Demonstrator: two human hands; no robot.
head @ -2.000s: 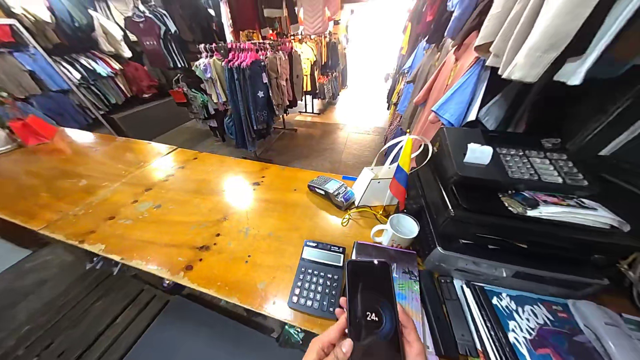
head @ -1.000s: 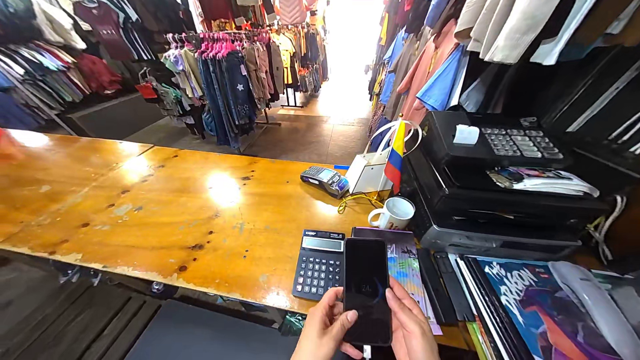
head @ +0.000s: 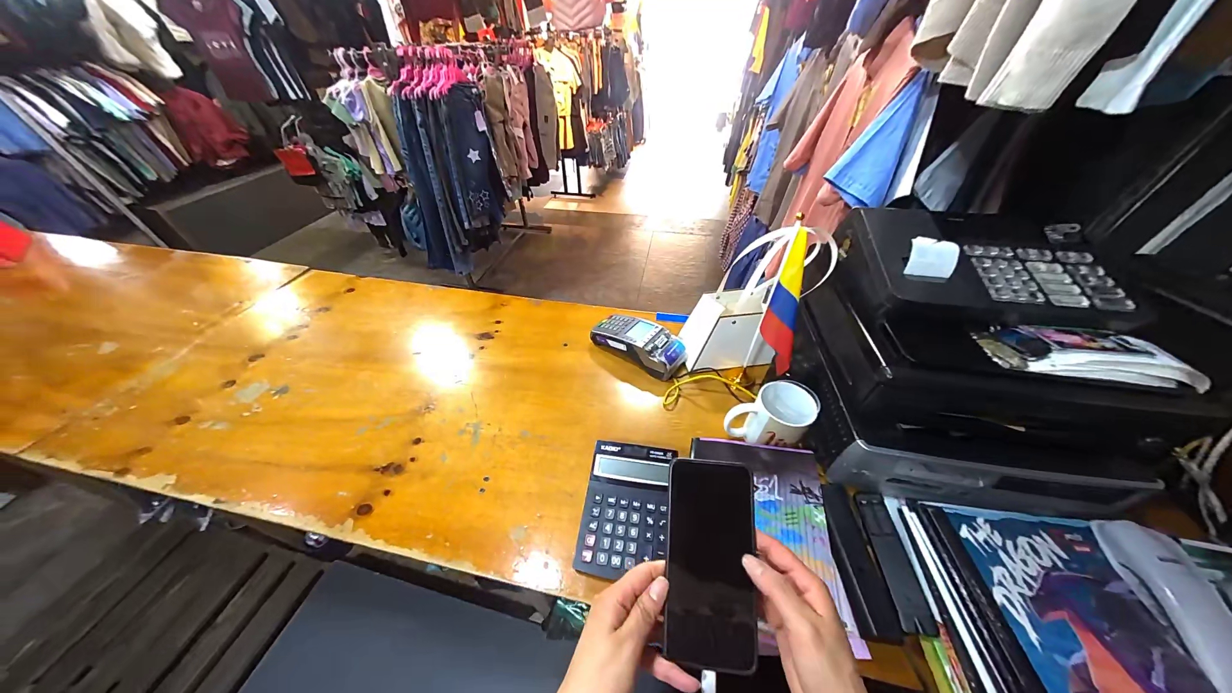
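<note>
Upright between my two hands is a black smartphone (head: 711,568), its screen dark and a white cable plug at its lower edge. My left hand (head: 621,621) grips the phone's left side, thumb on the edge and a finger beneath. My right hand (head: 801,616) holds the opposite side, thumb on the edge. A black desk calculator (head: 621,525) lies just left of the phone, partly covered by it. Under and to the right of the phone is a colourful booklet (head: 794,510) on the counter.
The varnished wooden counter (head: 318,385) carries a card payment terminal (head: 638,345), a white paper bag (head: 727,332), a small flag (head: 787,298) and a white mug (head: 778,414). A black cash register (head: 972,308) and magazines (head: 1049,587) stand right. Clothes racks (head: 448,144) are beyond.
The phone's screen, lit with a number two seconds ago, is now dark. More of both hands shows around the phone. The red thing at the far left has moved mostly out of view.
</note>
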